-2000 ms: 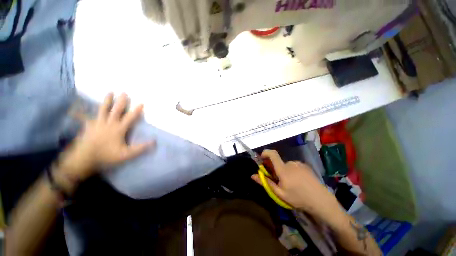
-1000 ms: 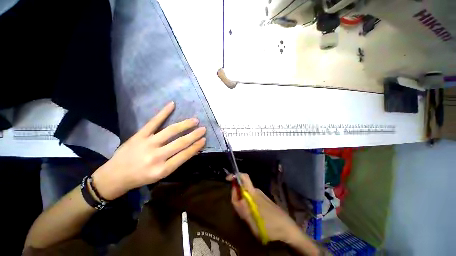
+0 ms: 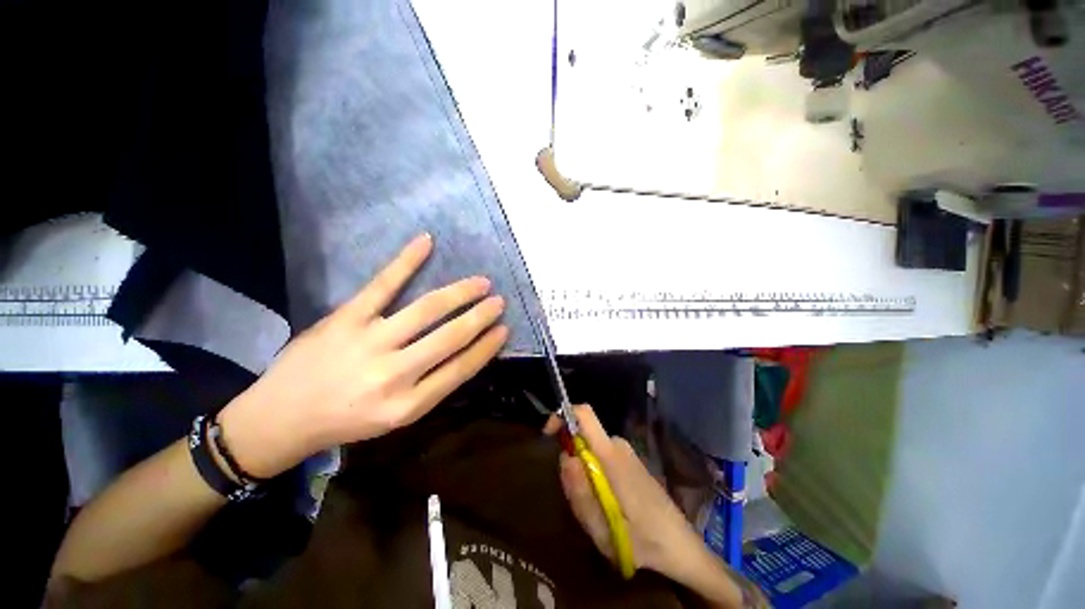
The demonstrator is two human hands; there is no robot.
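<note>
A grey-blue fabric panel (image 3: 369,155) lies on the white table, its slanting right edge marked by a dark line. My left hand (image 3: 369,363) lies flat on its lower part, fingers spread, holding nothing. My right hand (image 3: 625,506) holds scissors (image 3: 604,488) with a yellow and a red handle at the table's front edge. The blades point up along the panel's slanting edge near its lower corner; whether they are parted is not clear. Black fabric (image 3: 179,107) lies left of the panel, with a short grey strip (image 3: 214,319) by my left hand.
The cream sewing machine head (image 3: 964,107) stands at the upper right, away from both hands. A dark flat block (image 3: 932,232) lies at the table's right. A printed ruler scale (image 3: 738,306) runs along the front edge. A blue crate (image 3: 791,569) stands below at the lower right.
Since the first frame, the view has turned, my left hand has come to rest near the panel's lower corner, and the scissor blades now lie along its edge. In the last second little has moved.
</note>
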